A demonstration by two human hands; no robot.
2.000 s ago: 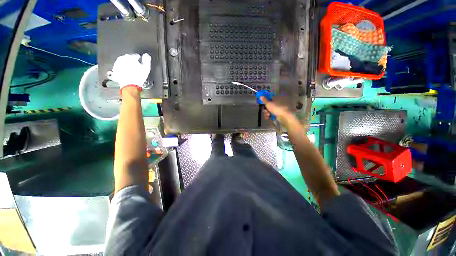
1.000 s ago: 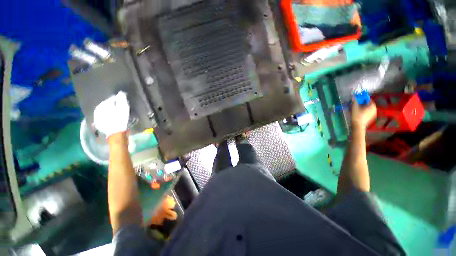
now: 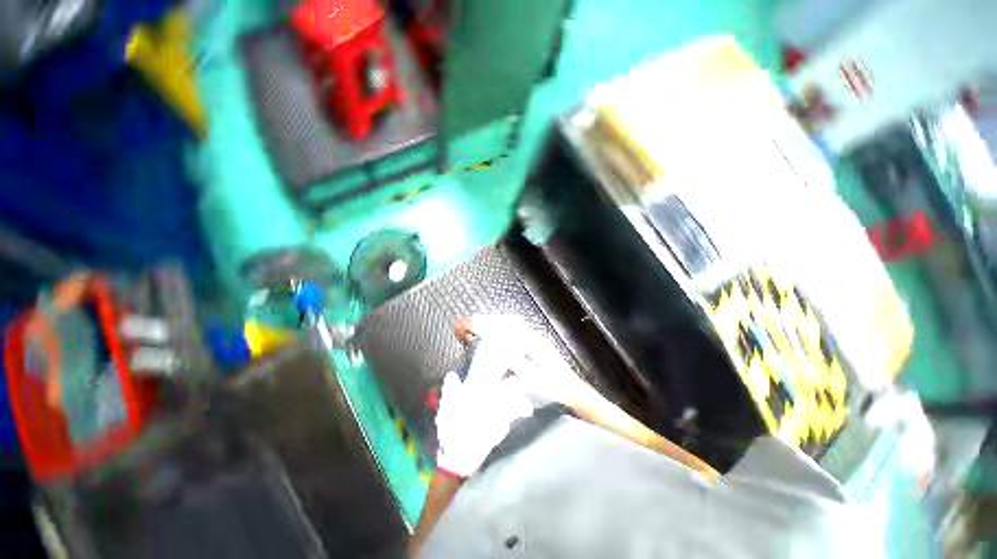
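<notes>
The picture is blurred and overexposed. My left hand (image 3: 476, 417), in a white knit glove with a red cuff, is low in the centre, over my clothing. My bare right hand (image 3: 505, 347) is close to it, bright and blurred, and its forearm comes from the lower right. The hands overlap, and whether either holds anything cannot be told. A blue thing like the air gun (image 3: 311, 299) lies beside the mould's corner, away from both hands. The dark steel mould (image 3: 295, 437) is at lower left. The black-and-yellow loading board (image 3: 778, 355) is at right.
A red-orange basket (image 3: 133, 377) with coloured sheets stands at far left. A red frame (image 3: 355, 66) stands on a textured metal plate at top left. A dark box edge (image 3: 645, 328) and a bright white surface (image 3: 754, 164) lie to the right. A patterned metal step (image 3: 421, 333) is on the green floor.
The view has swung to the right, so the mould and basket now show at left. My right hand no longer holds the blue tool. My gloved left hand has left the plate beside the mould, and both hands are together.
</notes>
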